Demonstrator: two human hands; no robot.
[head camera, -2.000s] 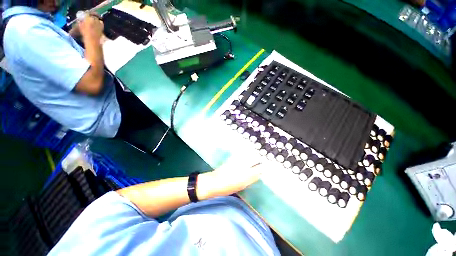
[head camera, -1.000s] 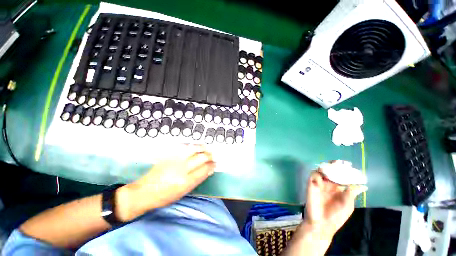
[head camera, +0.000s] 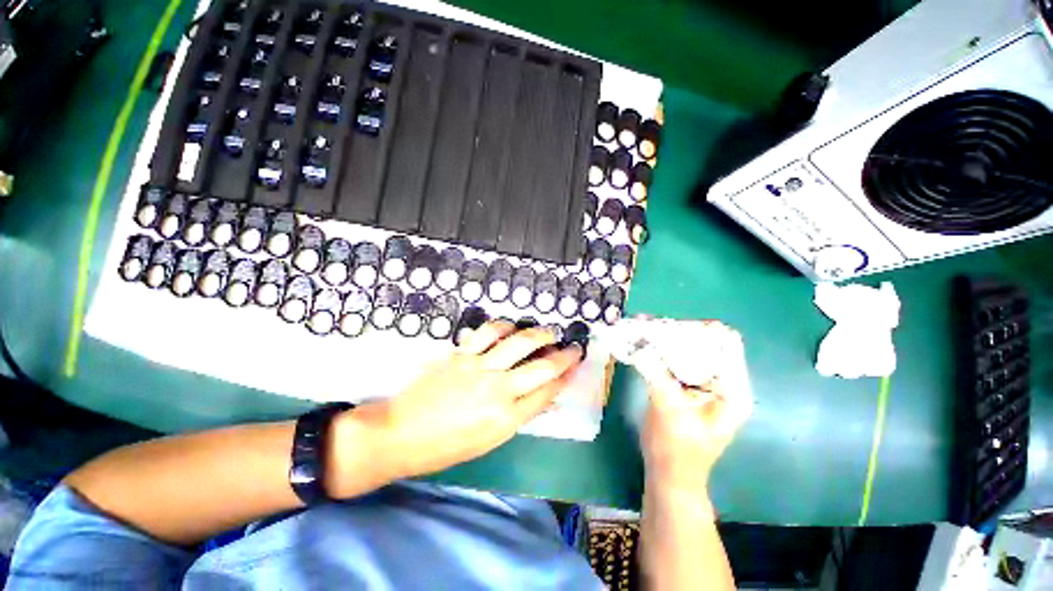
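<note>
My left hand (head camera: 468, 398) lies palm down over the right end of the front row of black cylinders, fingers touching the cylinders there; whether it grips one is hidden. My right hand (head camera: 696, 398) holds a crumpled white wipe (head camera: 681, 344), its tip close to the last cylinder beside my left fingertips. Black cylinders with pale round ends (head camera: 327, 263) stand in rows along the front and right of the black slotted tray (head camera: 462, 139). Small black units (head camera: 285, 98) sit in the tray's left slots. The white board (head camera: 231, 335) lies under them.
A white air blower (head camera: 797, 214) with a round black grille stands at the right. A second white wipe (head camera: 857, 331) lies below it. Another black tray (head camera: 991, 404) is at the far right. Yellow tape (head camera: 112, 173) runs along the left. A tray of gold-brown parts (head camera: 612, 554) shows below the bench edge.
My left hand has moved right and up from the bare board onto the front row's end. My right hand has brought the wipe left to the same cylinders. The view has shifted slightly.
</note>
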